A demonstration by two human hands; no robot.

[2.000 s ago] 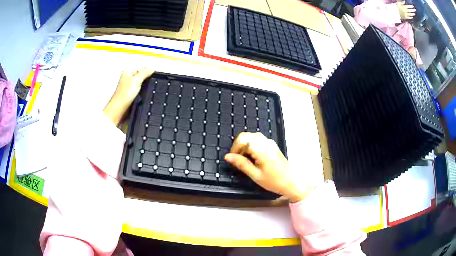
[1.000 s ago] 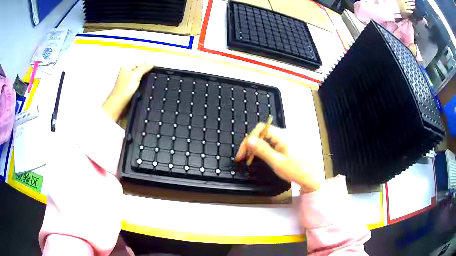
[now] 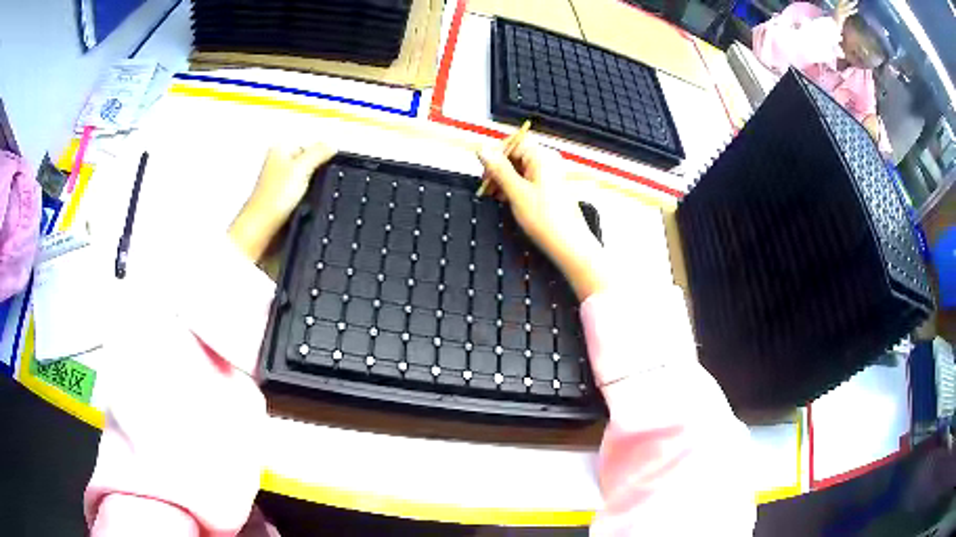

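Note:
A black component tray [image 3: 419, 283] lies on cardboard in front of me, with small silvery-white components [image 3: 406, 337] in regular rows in it. My left hand [image 3: 286, 187] is at the tray's upper left corner, its fingers on the rim; the fingertips are partly hidden. My right hand [image 3: 530, 194] is over the tray's upper right part and holds a thin tan tool [image 3: 519, 138] like a pencil. The tool's lower tip is near the upper rows of components; whether it touches one cannot be told.
A tall black tray stack [image 3: 797, 241] stands at right. A separate black tray [image 3: 587, 89] lies top centre inside red tape. A shorter stack [image 3: 299, 29] is at upper left. A black pen [image 3: 131, 215], paper slips [image 3: 68, 304] and a green label [image 3: 65, 378] lie at left. Another person [image 3: 812, 47] is at upper right.
My right hand has moved with the tan tool from the tray's lower right part up to its upper edge. My left hand has stayed at the upper left corner. The view has shifted slightly.

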